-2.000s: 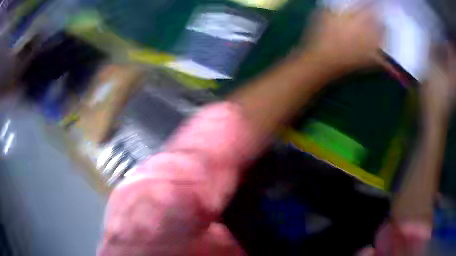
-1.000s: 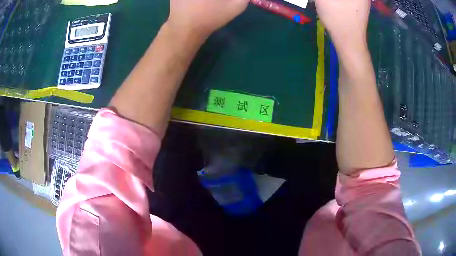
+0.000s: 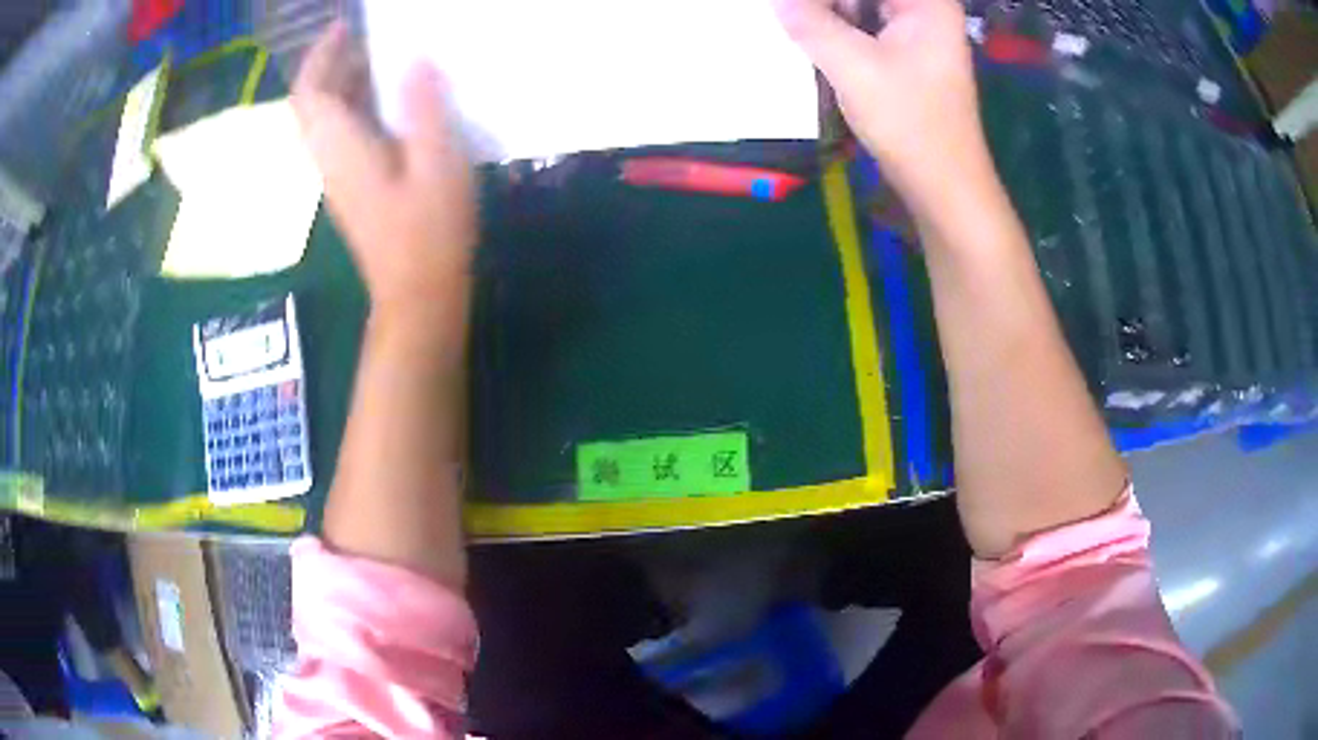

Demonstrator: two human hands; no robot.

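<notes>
A white sheet or pad [image 3: 607, 80], overexposed with no print readable, is at the top middle above the green mat. My left hand [image 3: 390, 159] holds its left edge, thumb over the front. My right hand [image 3: 896, 72] is at its right edge, fingers curled, partly cut off by the top of the picture; something dark shows at its fingers. A red stick with a blue dot [image 3: 708, 178] lies on the mat just below the sheet. A calculator [image 3: 255, 405] lies face up on the mat to the left of my left forearm.
Yellow note cards [image 3: 246, 195] lie at the upper left. Yellow tape [image 3: 694, 509] and a green label [image 3: 664, 466] mark the front edge. Clear blister trays [image 3: 1200, 246] are at the right. A cardboard box [image 3: 185, 636] stands below the bench at the left.
The view has shifted upward, so the sheet and note cards now show more fully. My left hand now holds the sheet's left edge, with its fingers pointing up.
</notes>
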